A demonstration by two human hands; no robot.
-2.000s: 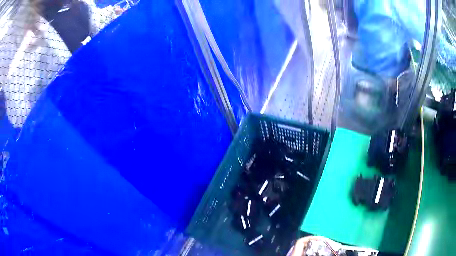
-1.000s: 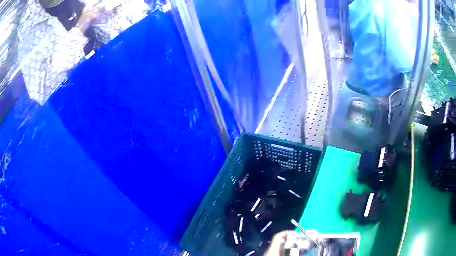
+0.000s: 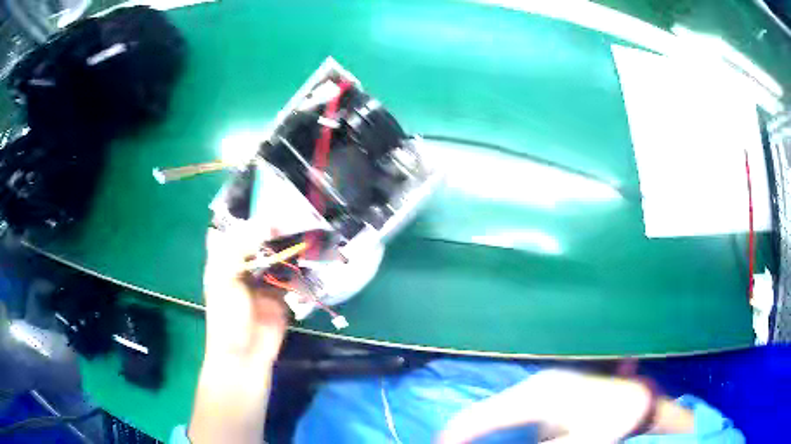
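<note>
The white-cased unit (image 3: 360, 165) is tilted above the green bench, with black parts inside and a red lead (image 3: 324, 143) across it. A pale triangular piece (image 3: 282, 204) shows at its left. A multicolour lead (image 3: 191, 171) with a white end sticks out left; thin red and yellow wires (image 3: 290, 276) hang at the lower side. A round white base (image 3: 351, 282) shows below. My left hand (image 3: 243, 299), bare, grips the unit's lower left; its fingers are partly hidden. My right hand (image 3: 538, 408) is blurred over my lap, apart from the unit; its fingers are unclear.
Black parts are heaped at the left (image 3: 104, 74), with more below the bench's front edge (image 3: 143, 347). A white sheet (image 3: 694, 147) lies at right with a separate red wire (image 3: 749, 225) along it. A dark cable (image 3: 520, 149) runs right from the unit.
The view has swung from the crate and blue surface to the bench. The unit, earlier cut off at the bottom edge, now shows whole in my left hand. My right hand has come into view.
</note>
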